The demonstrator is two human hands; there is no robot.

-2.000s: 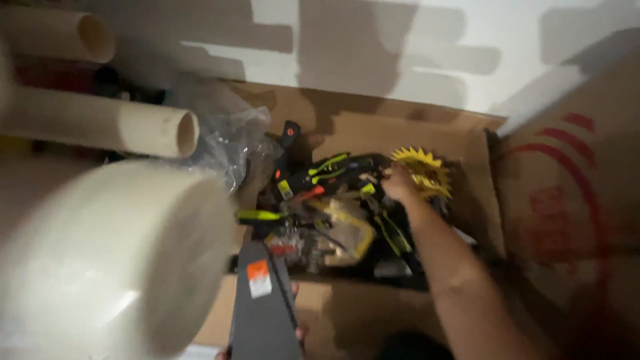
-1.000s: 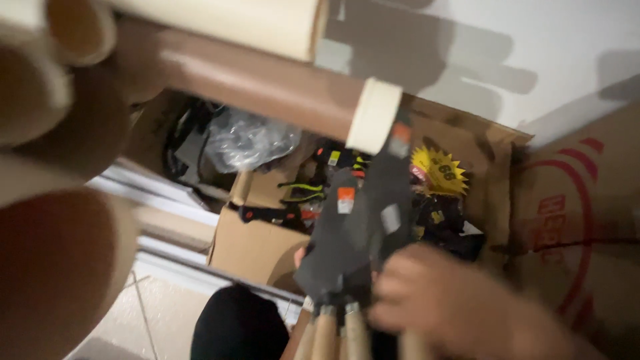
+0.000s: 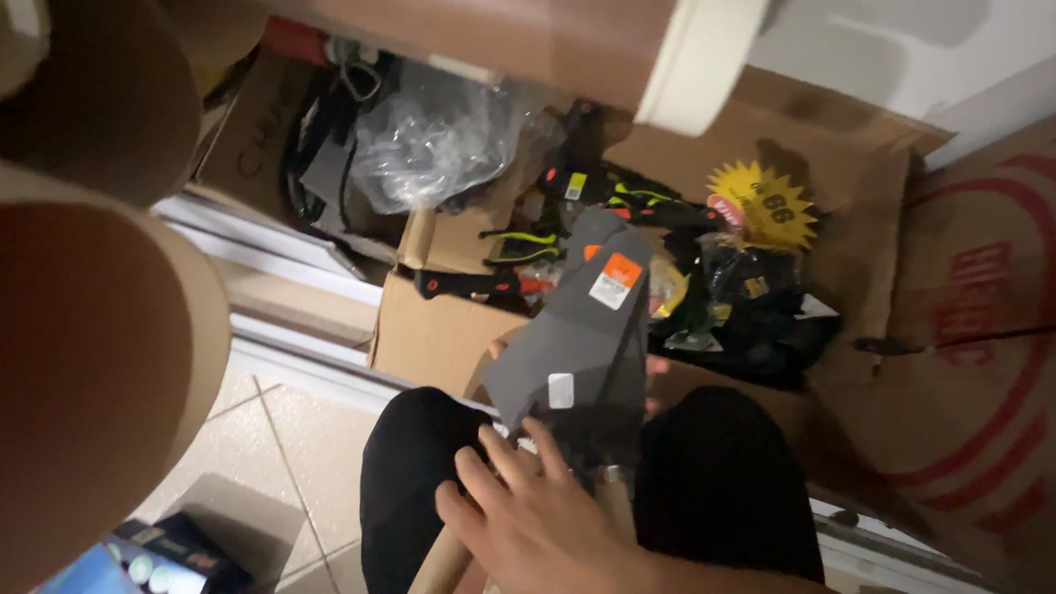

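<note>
Several masonry trowels (image 3: 577,330) with dark grey blades and wooden handles lie overlapped, blades pointing away from me and handles towards me. Orange and white stickers mark the blades. From underneath, my left hand (image 3: 654,381) holds the stack; only fingertips show at both edges of the blades. My right hand (image 3: 536,511) lies over the handle ends of the blades, fingers spread and touching them; whether it grips a handle is unclear. Beyond the blades, a cardboard box (image 3: 445,330) holds pliers with black and green grips (image 3: 528,239), a black-handled tool (image 3: 470,284) and packaged items.
A yellow starburst price sign (image 3: 763,206) stands in the box. Clear plastic wrap (image 3: 437,140) lies to its left. Large pipes (image 3: 99,396) crowd the left and top, one with a cream end (image 3: 701,66). A printed carton (image 3: 973,330) stands at right. My knees are below.
My right hand was among the tools in the box two seconds ago; it is now back at the trowels. More than one blade now shows where one was plain before. The view has shifted.
</note>
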